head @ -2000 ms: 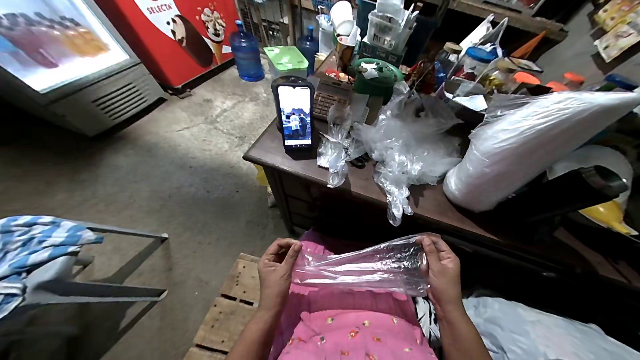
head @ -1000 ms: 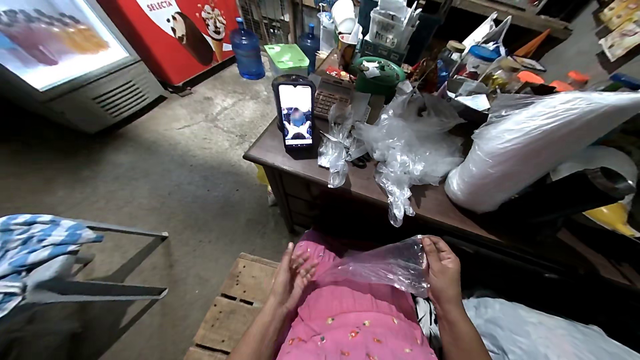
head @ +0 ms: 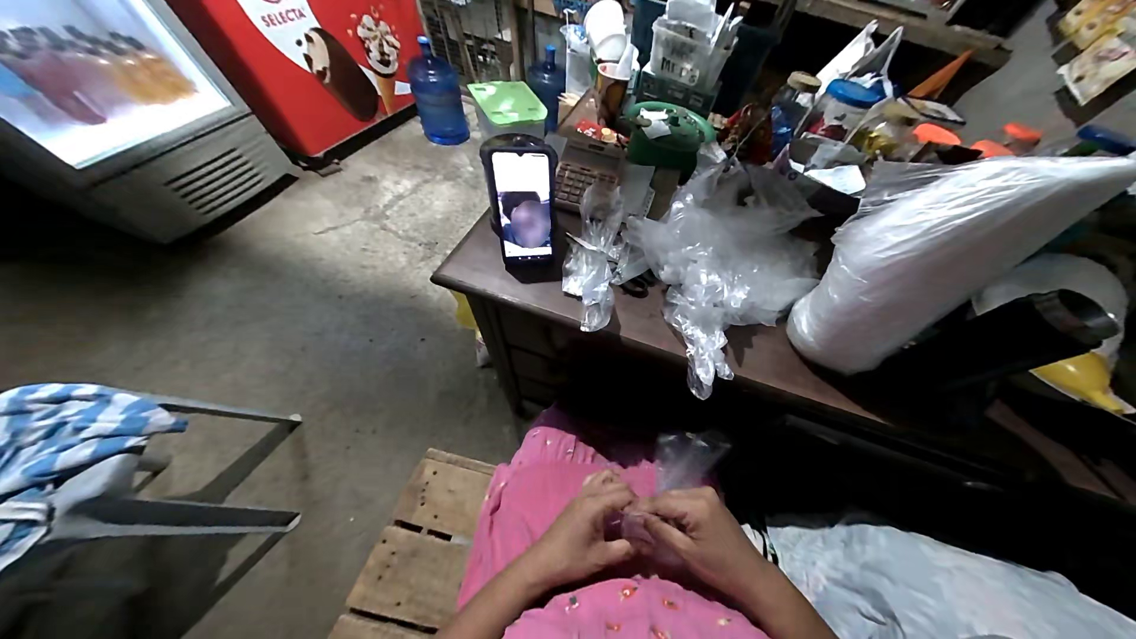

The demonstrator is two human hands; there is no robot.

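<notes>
Over the pink floral cloth (head: 532,488) on my lap, both hands meet at a clear plastic bag (head: 688,457). My left hand (head: 590,528) pinches the gathered plastic, and my right hand (head: 697,532) grips it from the other side, fingertips nearly touching. Part of the bag sticks up behind my right hand; the rest is hidden by fingers. On the dark wooden desk ahead stand a lit phone (head: 524,209), crumpled clear plastic bags (head: 728,248) and a large white plastic roll (head: 941,266).
A wooden slatted bench (head: 417,550) lies beneath me. At left is a plastic chair leg (head: 195,515) with a checked cloth (head: 62,435). A calculator (head: 581,173), green container (head: 666,133) and jars crowd the desk's back. A blue water jug (head: 437,93) stands beyond, beside a red freezer (head: 328,62).
My hands were apart with the clear bag stretched between them, then my left hand was open beside it. Now both hands are together, lower over my lap, with the plastic bunched between the fingers.
</notes>
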